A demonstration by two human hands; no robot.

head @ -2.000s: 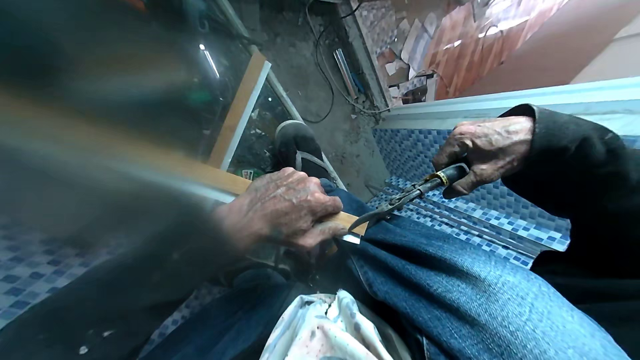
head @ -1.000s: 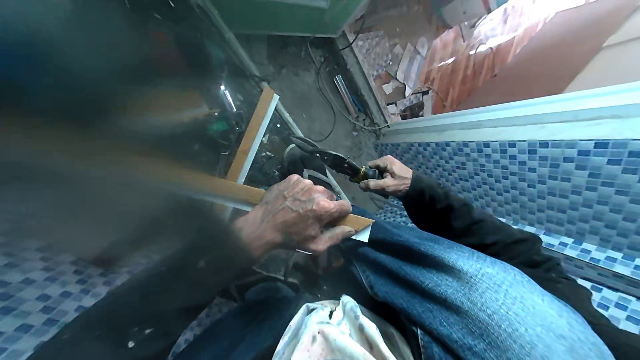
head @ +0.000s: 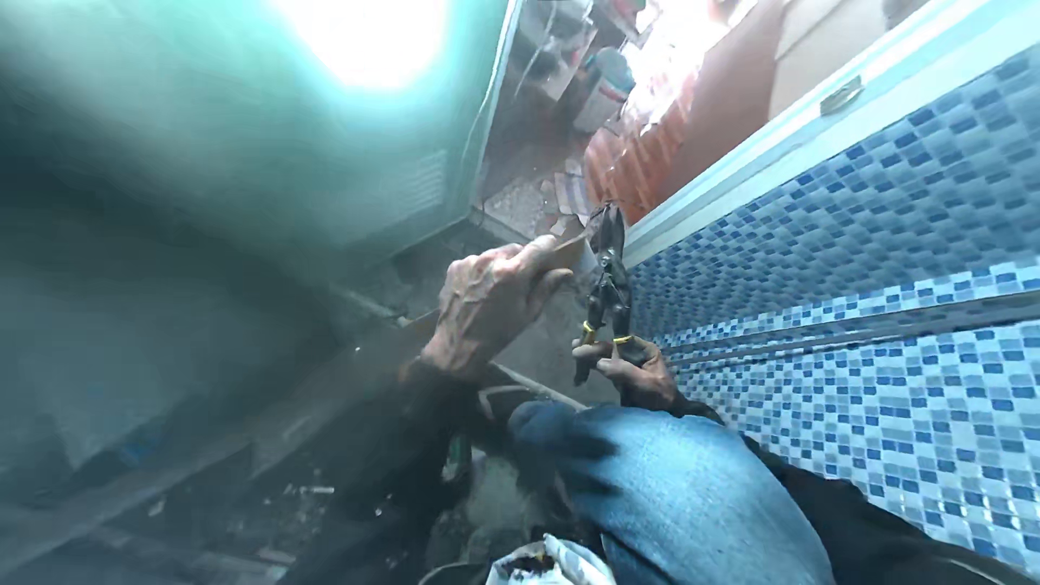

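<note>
My left hand (head: 491, 305) grips a wood-coloured strip (head: 569, 253) with a white edge; its end sticks out past my fingers. Just right of that end are the dark jaws of hand snips (head: 609, 276) with yellow bands on the handles. My right hand (head: 638, 370) holds the snips from below by the handles, with the jaws pointing up. Whether the jaws touch the strip cannot be told. My left forearm and the far part of the strip are blurred and dim.
A blue mosaic-tiled wall (head: 894, 406) with a pale ledge (head: 731, 171) runs along the right. A large greenish panel (head: 366, 162) fills the upper left. A white container (head: 604, 89) stands among clutter beyond. My jeans-covered knee (head: 691, 487) is below the snips; a white bag (head: 561, 565) lies at the bottom.
The view has shifted strongly. The snips were at the strip's end two seconds ago, away from it one second ago, and are now beside it again. The strip's held end is now raised off my leg.
</note>
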